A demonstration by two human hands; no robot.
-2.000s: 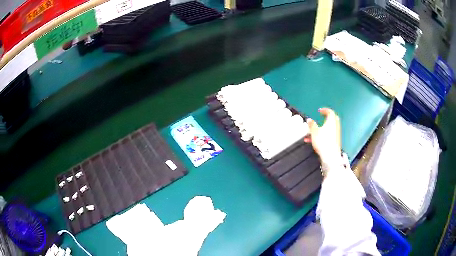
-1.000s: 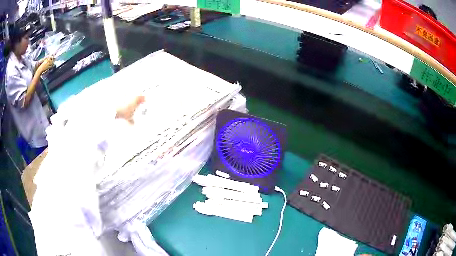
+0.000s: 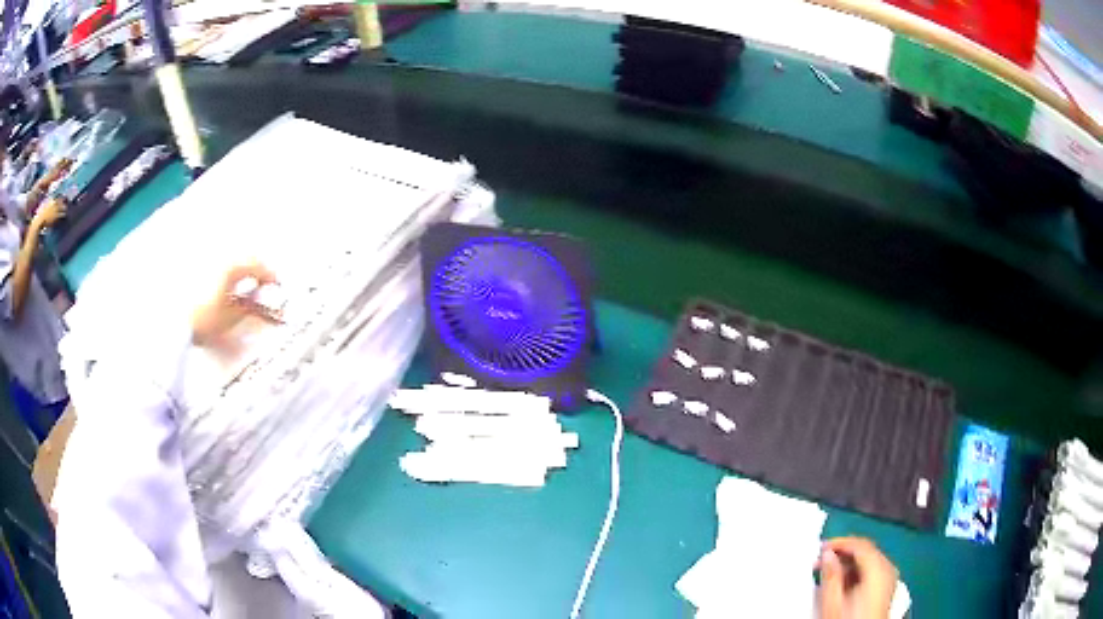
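My left hand (image 3: 230, 312) is over the large white layered stack (image 3: 363, 181) at the left. Small white shapes show at its fingertips; glare hides whether it grips them. My right hand (image 3: 859, 583) is at the bottom edge, partly cut off, fingers curled over the right side of the white cloth (image 3: 762, 550). Whether it holds anything is unclear. Several long white housings (image 3: 490, 438) lie side by side below the fan. The black ribbed tray (image 3: 835, 411) holds small white inserts (image 3: 711, 372) in rows at its left end and one white piece at its right end.
A black fan with a blue-violet grille (image 3: 508, 308) stands beside the stack; its white cable (image 3: 614, 484) curves to the front. A blue-white sachet (image 3: 977, 484) lies right of the tray. More white housings (image 3: 1064, 538) are at the right edge. Another person's arm (image 3: 30, 248) shows far left.
The view swung left from the right tray to the stack, then slightly back right. Since the last earlier frame, my right hand has come further into view at the cloth. My left hand stays over the stack.
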